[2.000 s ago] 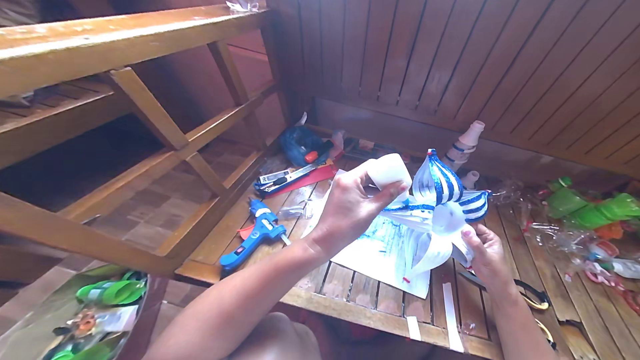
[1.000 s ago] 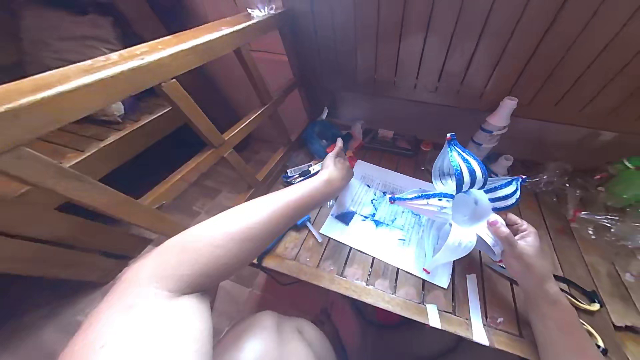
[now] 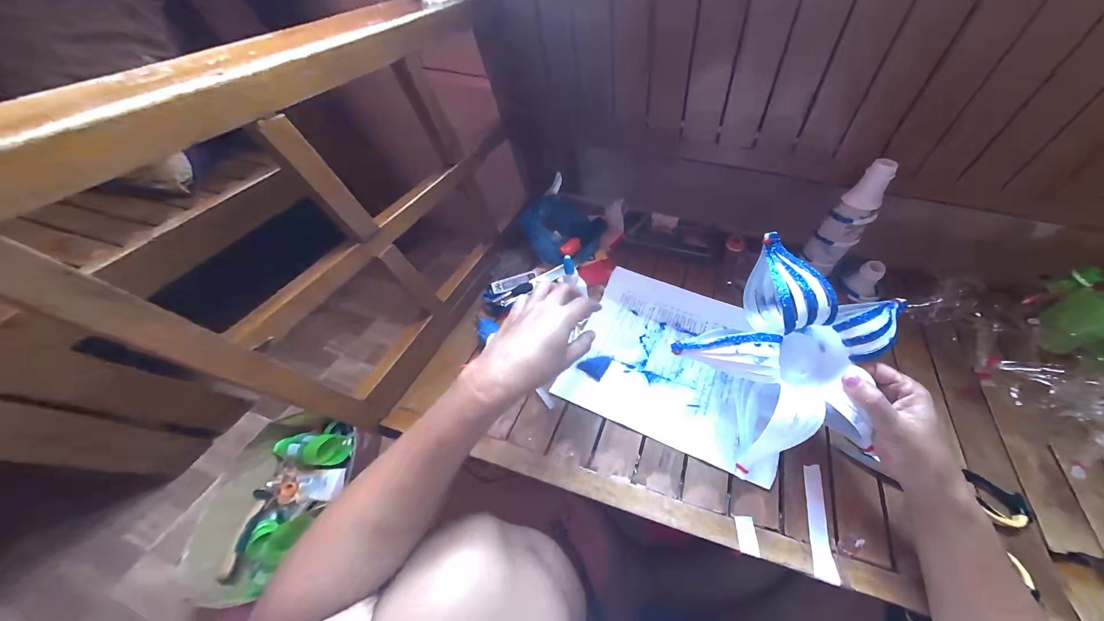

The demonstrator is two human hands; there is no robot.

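My right hand (image 3: pixel 901 418) holds a flower-shaped craft (image 3: pixel 806 358) by its lower right side. Its translucent white petals carry blue glitter stripes, with small red tips on some. Beneath it lies a printed paper sheet (image 3: pixel 638 362) smeared with blue glitter. My left hand (image 3: pixel 539 332) is over the left end of the slatted wooden table, fingers bent, beside a blue-tipped item (image 3: pixel 569 266); whether it grips this is unclear. Just behind the fingers lies a stapler-like tool (image 3: pixel 509 289). A blue item (image 3: pixel 488 329), partly hidden, shows left of the hand.
Stacked white cups (image 3: pixel 841 224) lean at the back, near a smaller white one (image 3: pixel 865 279). A blue bag (image 3: pixel 552 228) sits at the back left. White strips (image 3: pixel 819 526), scissors-like handles (image 3: pixel 1000 504) and clear plastic (image 3: pixel 1044 388) lie right. A wooden railing (image 3: pixel 371 233) borders the left.
The white cylindrical item seen in my left hand two seconds ago is out of it. That hand went to the back left, then came nearer. My right hand still holds the flower craft.
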